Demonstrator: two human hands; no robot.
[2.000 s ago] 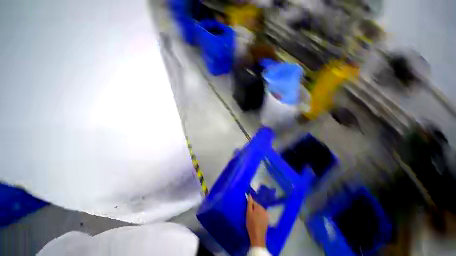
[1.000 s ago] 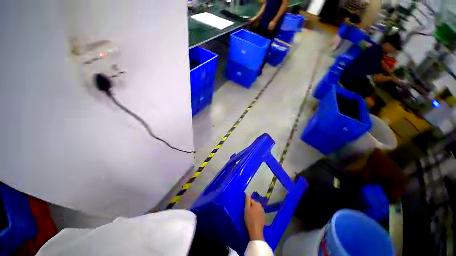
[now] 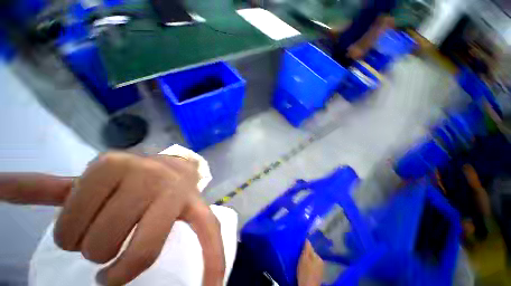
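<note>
A blue plastic stool [image 3: 274, 234] hangs tilted at the lower middle, its open legs towards the right. My right hand [image 3: 310, 267] is closed on the stool's edge at the bottom of the picture, partly cut off. My left hand [image 3: 137, 209] is large and close to the camera at the lower left, raised, with its fingers bent and spread apart. No thing shows in it. White sleeve cloth shows behind and below it.
A green-topped bench [image 3: 196, 47] bears a white sheet [image 3: 268, 23]. Blue crates [image 3: 210, 120] stand by it; more blue crates [image 3: 431, 223] are blurred at right. Yellow-black tape [image 3: 263, 173] crosses the floor. People show at upper right and right, beside a round dark base [image 3: 125, 130] far left.
The view has swung left from the white wall towards the green bench and crates. My left hand has come into view. My right hand still holds the stool.
</note>
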